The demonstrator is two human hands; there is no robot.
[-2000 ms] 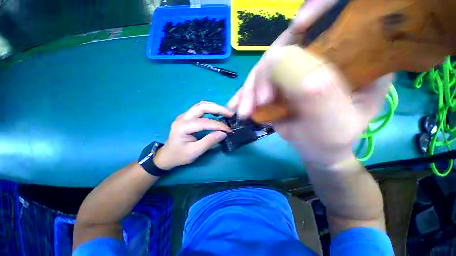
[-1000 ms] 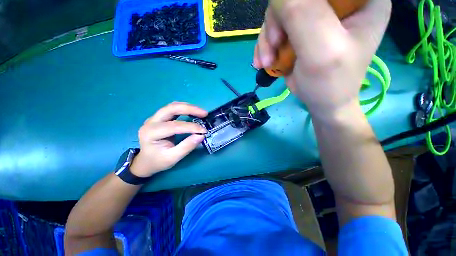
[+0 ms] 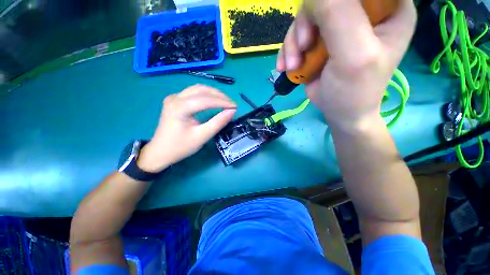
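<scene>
The black housing (image 3: 250, 135) lies open side up on the green bench top, tilted, with dark parts and a pale inner surface inside. A bright green strap (image 3: 290, 113) enters its right end. My right hand (image 3: 357, 64) grips the orange electric screwdriver (image 3: 309, 65); its bit points down at the housing's upper edge near the strap. Whether the bit touches a screw I cannot tell. My left hand (image 3: 188, 121) is over the housing's left end, thumb and fingers slightly apart, with nothing visible in it. A slim dark tool (image 3: 247, 100) lies against the housing's far side.
A blue tray (image 3: 141, 48) of black parts and a yellow tray (image 3: 227, 32) of tiny dark screws stand at the back. A black pen (image 3: 215, 77) lies before them. Green coils (image 3: 467, 80) and round dark parts (image 3: 450, 121) are at right. A black cord (image 3: 443, 145) crosses the right side.
Two seconds ago the right hand and screwdriver were blurred close over the housing. Since one second ago, my left fingers have lifted from the housing's left end; the screwdriver stays near its upper edge.
</scene>
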